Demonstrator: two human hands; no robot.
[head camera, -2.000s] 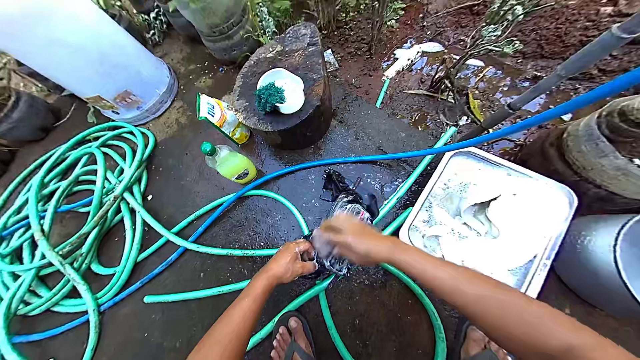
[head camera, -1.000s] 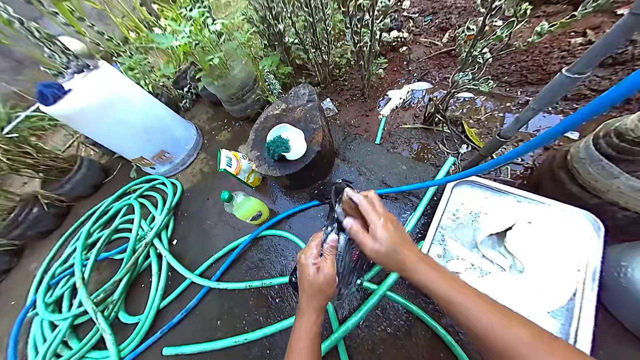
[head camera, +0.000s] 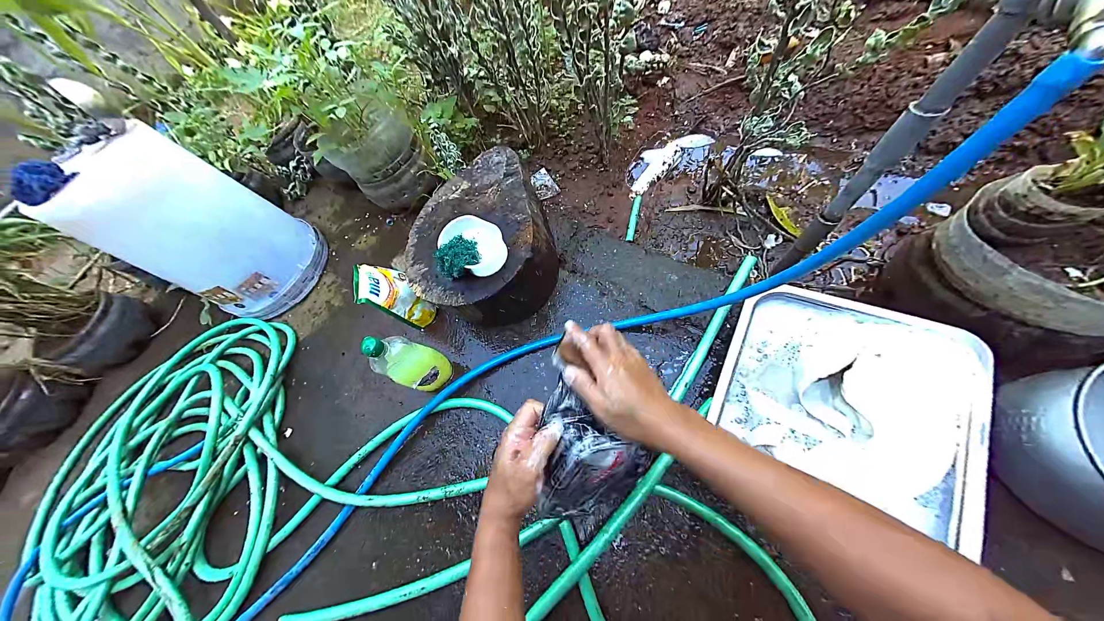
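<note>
Between my two hands is a dark, wet cloth item (head camera: 595, 470) covered in suds, just above the wet ground and the green hose. My left hand (head camera: 524, 457) grips its left edge. At its upper end, my right hand (head camera: 608, 371) is closed around a small brown object (head camera: 569, 349), perhaps a brush or block; the fingers partly hide it. Up and left of my hands, a bottle of yellow-green liquid (head camera: 410, 364) lies beside a detergent packet (head camera: 392, 295). A white dish (head camera: 487, 246) with a green scouring pad (head camera: 456, 256) rests on a tree stump (head camera: 526, 216).
A metal tray (head camera: 977, 431) with sudsy water and pale cloth lies at right, near a metal pot (head camera: 1048, 448). Coiled green hose (head camera: 142, 483) covers the left ground. A blue hose (head camera: 690, 309) crosses beyond my hands. A white container (head camera: 181, 220) and potted plants stand farther back.
Two seconds ago both hands were low over the dark item near the ground; now it is held up and stretched between them. The view has tilted upward.
</note>
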